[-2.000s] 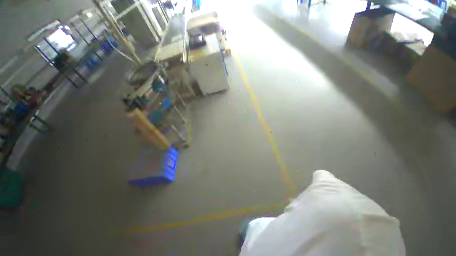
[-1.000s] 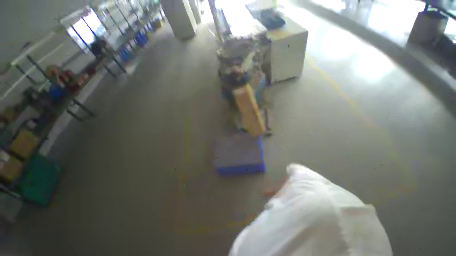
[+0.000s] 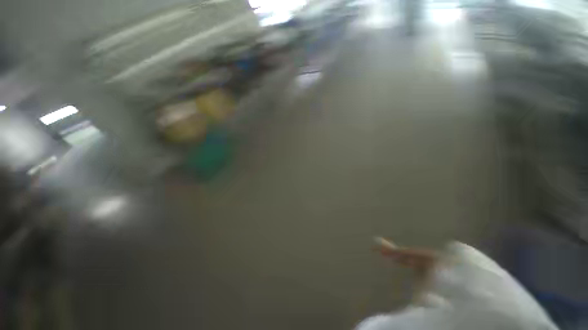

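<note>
The picture is strongly blurred. My right hand (image 3: 416, 259) shows small and blurred at the lower right, at the end of a white sleeve (image 3: 477, 293). A finger or thumb points to the left, with a paler tip. Whether the hand holds anything cannot be told. It is above the grey floor (image 3: 322, 213) and touches nothing that I can make out. My left hand is not in view.
A green box-like thing (image 3: 211, 156) stands at the left, beside yellowish-brown boxes (image 3: 216, 105). A row of blurred goods runs back from them. A blurred bluish shape (image 3: 548, 261) is at the lower right. Bright lights show at far left.
The view has swung left, so the green thing and boxes now sit nearer the middle. The blue box has shifted to the lower right. More of my right hand shows.
</note>
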